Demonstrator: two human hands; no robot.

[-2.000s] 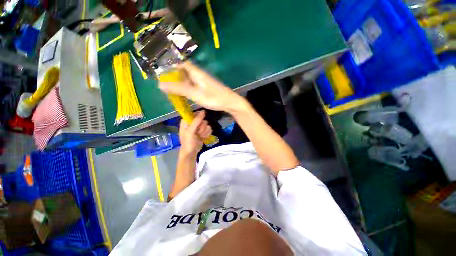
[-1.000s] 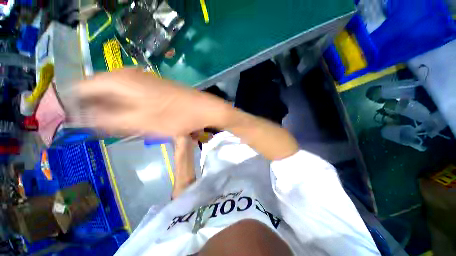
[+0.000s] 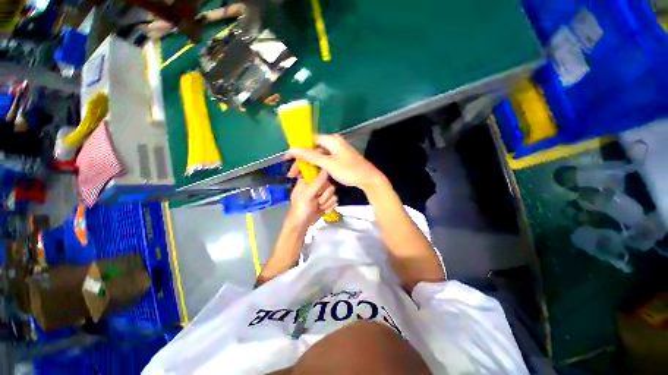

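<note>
A bundle of yellow lead wires (image 3: pixel 297 126) stands up from both hands at the bench's front edge, its pale ends fanned at the top. My left hand (image 3: pixel 313 198) is closed around the lower part; the bundle's other end shows just below it. My right hand (image 3: pixel 340 161) grips the bundle above the left hand, thumb across it. A wire stack (image 3: pixel 198 124) lies on the green bench (image 3: pixel 410 51) to the left. The silver tooling fixture (image 3: pixel 245 66) of the machine sits on the bench beyond the hands.
A pale power unit (image 3: pixel 135 139) with a striped pink cloth (image 3: pixel 98 162) and another yellow bundle (image 3: pixel 91 119) is at the left. A blue bin (image 3: pixel 533 110) with yellow bundles is at the right, translucent pieces (image 3: pixel 604 220) near it. Cardboard boxes (image 3: pixel 117 289) are at lower left.
My right hand swept left across the view, blurred, one second ago, and is now back on the bundle. The bundle stands more upright than two seconds ago. The camera view has shifted slightly.
</note>
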